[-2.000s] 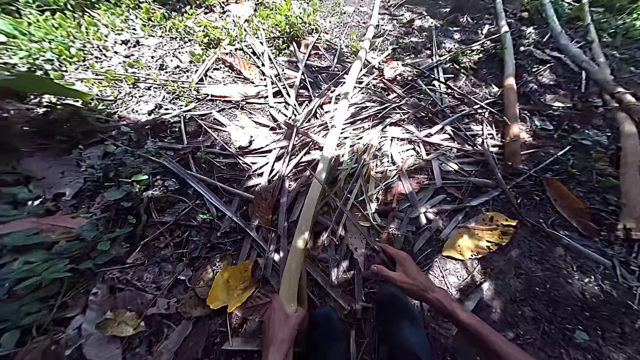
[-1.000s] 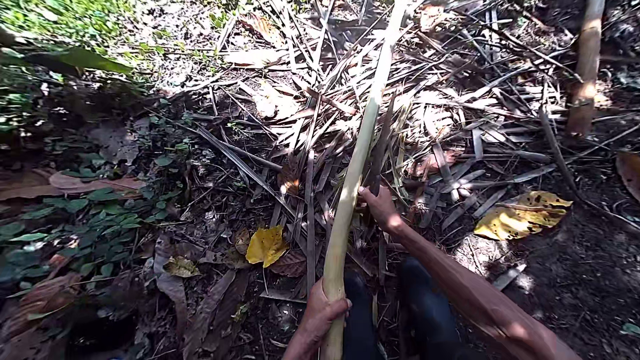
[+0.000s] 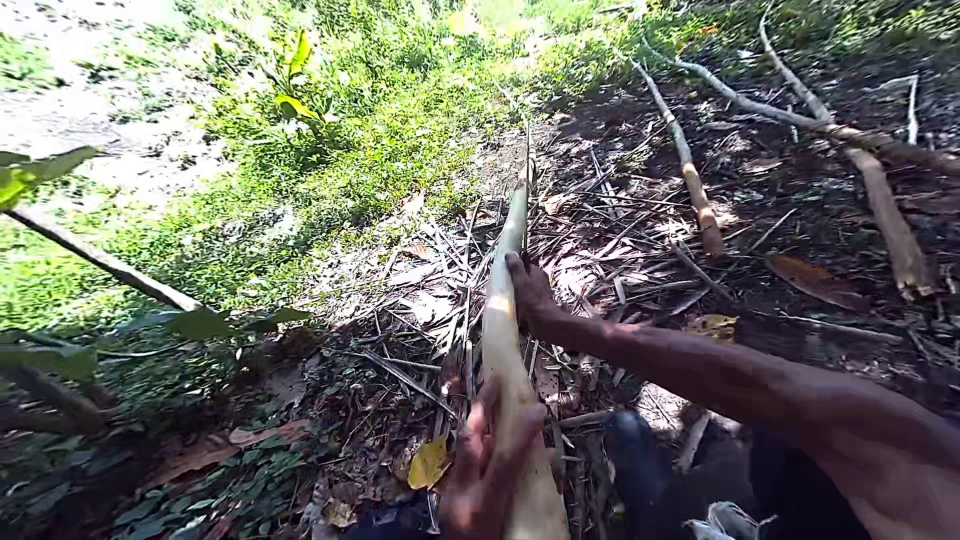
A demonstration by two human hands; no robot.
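Observation:
A long pale peeled wooden pole point(image 3: 501, 330) runs from the bottom centre of the view up and away from me. My left hand point(image 3: 487, 457) is wrapped around its near part, slightly blurred. Farther along, my right hand point(image 3: 531, 289) lies against the pole's right side, its thumb on top; its other fingers are mostly hidden, and whether they grip is unclear. Beyond the right hand the pole narrows toward its far end, above strips of dry leaf litter point(image 3: 427, 300).
Several cut branches point(image 3: 686, 169) lie on the ground at the right. A thin stick point(image 3: 105, 262) slants at the left among leaves. Green undergrowth point(image 3: 360, 150) grows ahead. A yellow leaf point(image 3: 429, 462) and my dark boot point(image 3: 637, 457) are near the bottom.
My right hand, off the pole two seconds ago, is now against it, farther along than a second ago. The view has tilted up, bringing the far grass and branches in.

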